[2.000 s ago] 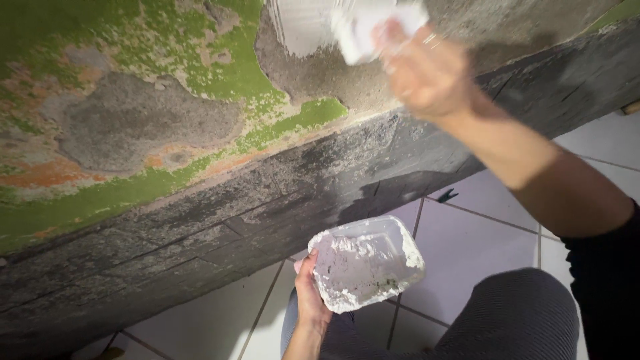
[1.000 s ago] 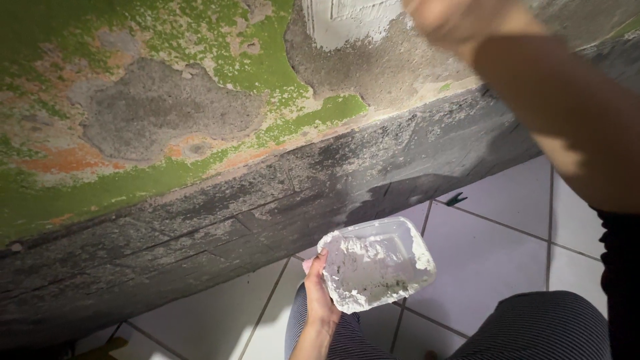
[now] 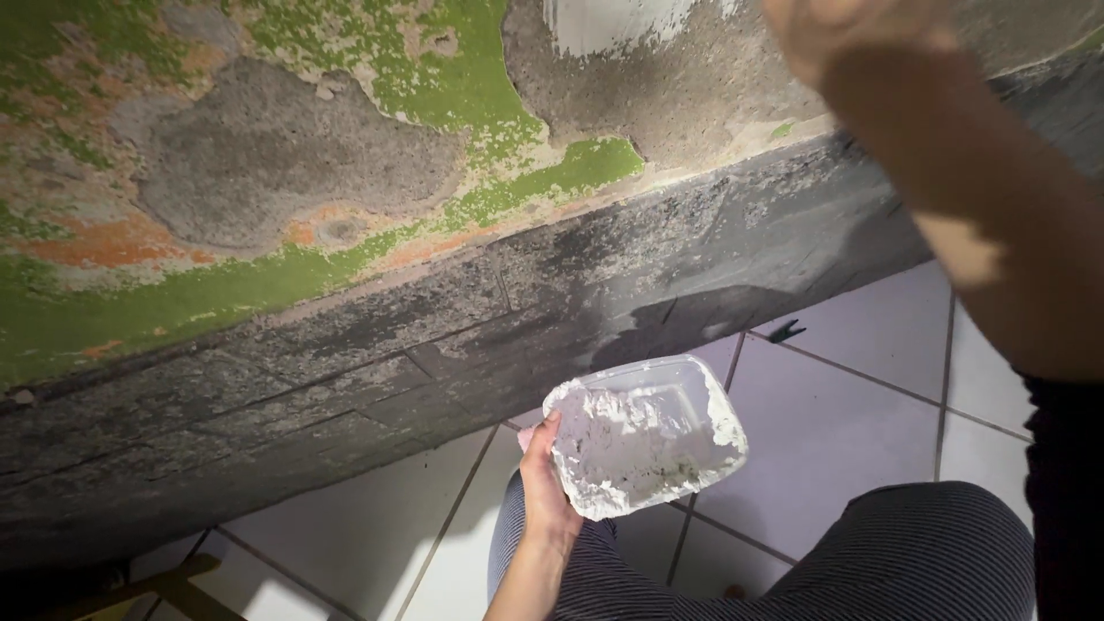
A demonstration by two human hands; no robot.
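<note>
My left hand grips the left side of a clear plastic container, its thumb over the rim. White paste smears the container's walls and rim, with dark specks inside. My right hand is raised at the top edge, close to the wall, blurred and partly cut off; whatever it holds is out of view. Left of it, a patch of wet white paste covers part of the bare grey plaster. Flaking green paint surrounds another bare patch farther left.
A worn dark grey band runs along the wall's foot, above white floor tiles. A small dark forked object lies on the tiles near the wall. A yellowish frame-like object is at the lower left. My knees are below the container.
Two seconds ago my right hand showed a white-smeared tool against the wall; the hand has since moved up to the frame's edge and the tool is out of sight. My left hand still holds the container.
</note>
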